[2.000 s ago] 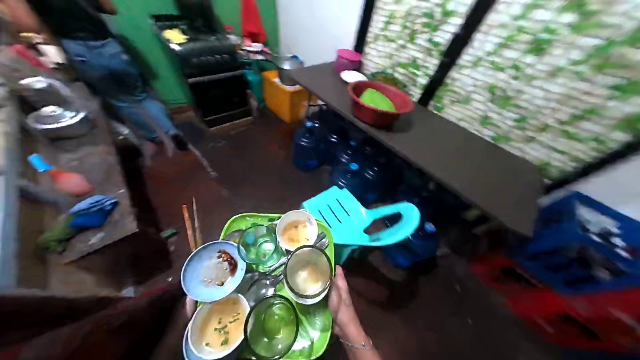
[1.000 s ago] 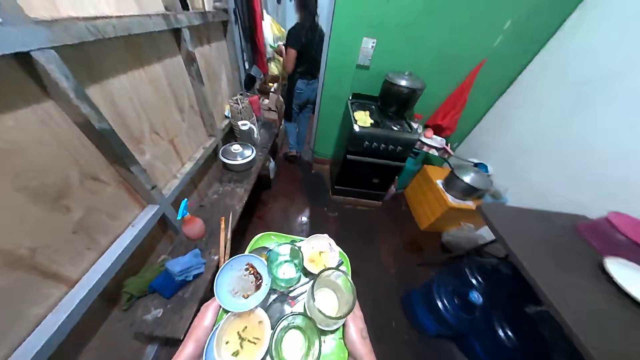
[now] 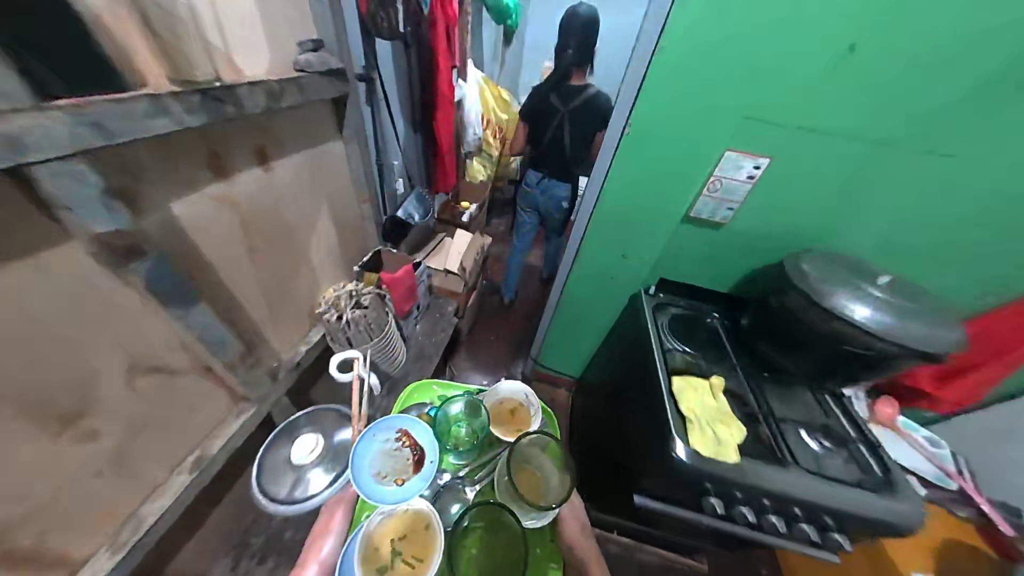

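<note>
My left hand (image 3: 330, 532) and my right hand (image 3: 578, 532) hold a green plastic tray (image 3: 548, 552) from its two sides; most fingers are hidden beneath it. On the tray stand a small blue-rimmed dish (image 3: 376, 460) with dark red sauce remains, a bowl of broth with green bits (image 3: 400, 544), and a white bowl of broth (image 3: 510, 410). Several green-tinted glasses, one a clear green glass (image 3: 462, 424), stand among them. Metal spoons (image 3: 454, 496) lie in the middle. Chopsticks (image 3: 357, 400) rise beyond the sauce dish.
A lidded metal pot (image 3: 300, 460) is at the left on a low bench. Beyond it are a woven basket (image 3: 364, 324) and cardboard boxes (image 3: 458, 256). A person (image 3: 560, 136) stands in the doorway, back turned. At right, a black stove (image 3: 776, 480) bears a large pot (image 3: 848, 312) and yellow cloth (image 3: 709, 416).
The view has swung from the long table to the doorway and moved nearer the stove and lidded pot. The tray stays between both hands.
</note>
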